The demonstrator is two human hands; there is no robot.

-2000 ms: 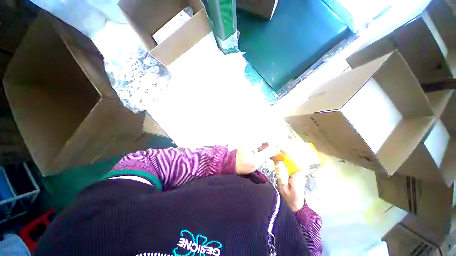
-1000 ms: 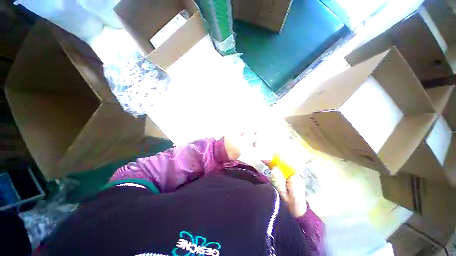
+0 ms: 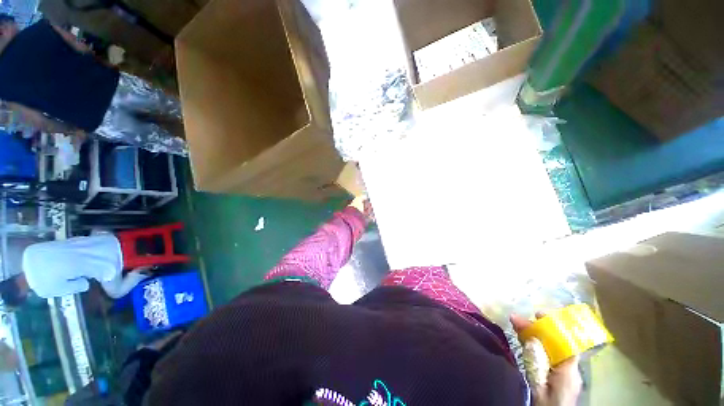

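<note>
My right hand (image 3: 556,379) is at the lower right and holds a yellow-orange tape roll (image 3: 570,333) above the bench. My left hand (image 3: 363,206) is small and partly hidden at the bench's left edge, beside the large carton. I cannot tell what its fingers do. The maroon sleeve reaches up to it. The bright white bench (image 3: 468,182) lies between the hands. Crinkly clear bags (image 3: 369,107) lie at its upper left.
A large open carton (image 3: 274,170) stands left of the bench. A small open carton (image 3: 480,73) holds a white printed piece. A green post (image 3: 568,47) and another carton (image 3: 659,293) are at the right. Two people, a red stool (image 3: 155,244) and a blue crate (image 3: 171,301) are at the left.
The view has turned, so the bench and cartons sit differently. My left hand has moved away from the right one to the bench's left edge. The tape roll now shows clearly in my right hand.
</note>
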